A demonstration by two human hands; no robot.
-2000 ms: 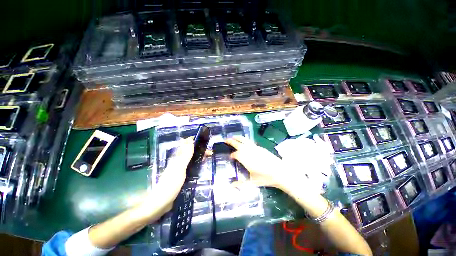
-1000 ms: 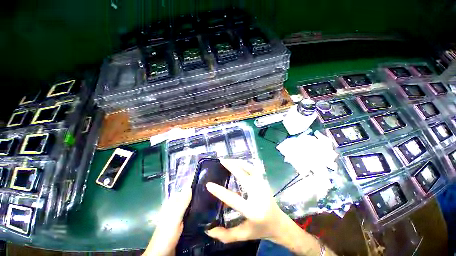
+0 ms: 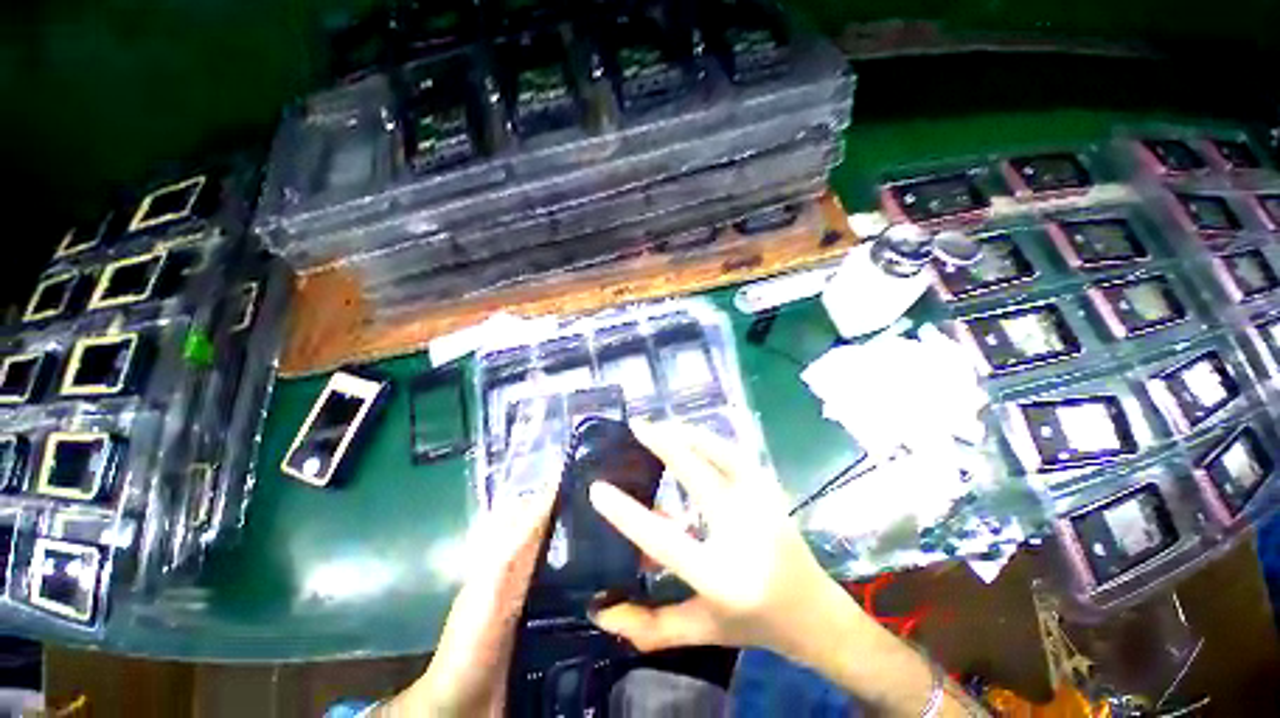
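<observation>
My left hand (image 3: 494, 578) and my right hand (image 3: 723, 547) hold an open black flip phone (image 3: 601, 526) above the front of a clear blister tray (image 3: 744, 368). The left hand is along the phone's left edge. The right thumb or a finger lies across the lid's face, other fingers on its right edge. The lid shows a round area near its top; the keypad half below is dark and partly cut off by the bottom edge. Dark thin panels sit in the tray's pockets behind the hands.
Stacked blister trays (image 3: 562, 183) stand on a wooden board (image 3: 330, 330) behind. A boxed device (image 3: 334, 428) and dark panel (image 3: 440, 415) lie left. White wipes (image 3: 898, 393), a dispenser bottle (image 3: 873, 288) and tweezers (image 3: 831, 480) are right. Trays of phone parts (image 3: 1078, 428) line the right, frames (image 3: 101, 365) the left.
The phone, first held upright with its keypad showing and the right hand off to the tray, is now lower and gripped by both hands. The view has shifted.
</observation>
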